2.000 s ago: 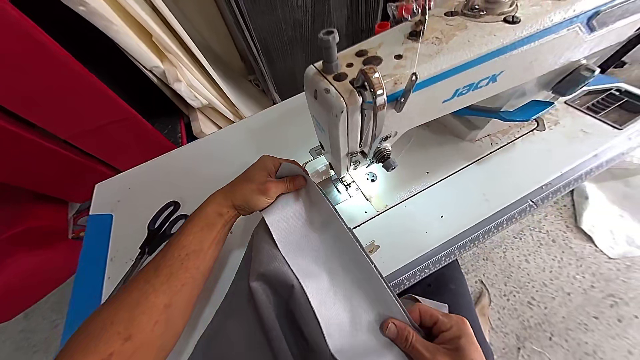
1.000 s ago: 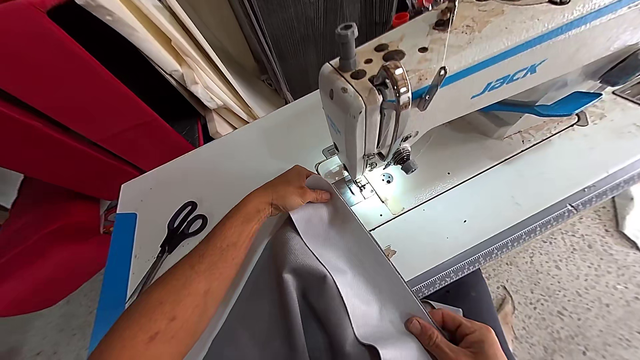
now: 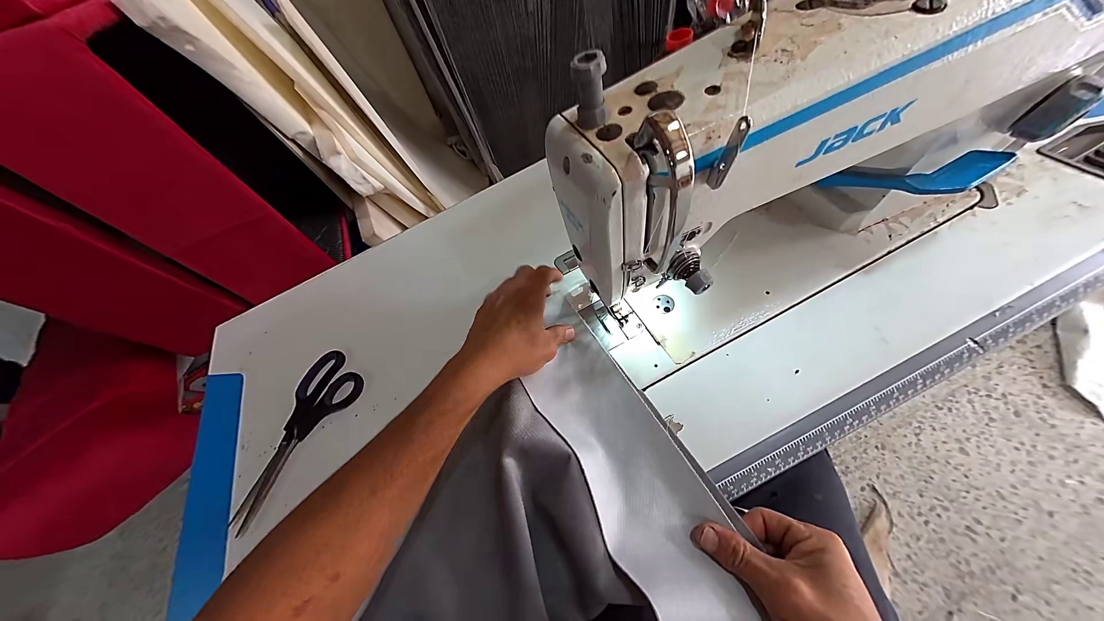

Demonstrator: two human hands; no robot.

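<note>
Grey fabric (image 3: 621, 448) with a paler folded strip along its right edge runs from the lit needle area of a Jack sewing machine (image 3: 595, 198) down toward my body. My left hand (image 3: 517, 323) lies on the fabric's upper end, just left of the presser foot (image 3: 619, 315), thumb and fingers spread apart. Lower right, my right hand (image 3: 789, 561) pinches the strip's outer edge, thumb on top and fingers beneath. Black-handled scissors (image 3: 310, 414) lie on the white table left of my left forearm.
A ruler tape (image 3: 862, 414) runs along the table's front edge. The table's left end has a blue section (image 3: 207, 492). Red fabric (image 3: 129, 172) hangs at the left, cream fabric (image 3: 285, 95) behind the table. A blue lever (image 3: 940, 175) sits under the machine arm.
My left hand has let go of its pinch on the fabric's upper end and now lies flatter, with the fingers further forward beside the presser foot. My right hand still holds the edge.
</note>
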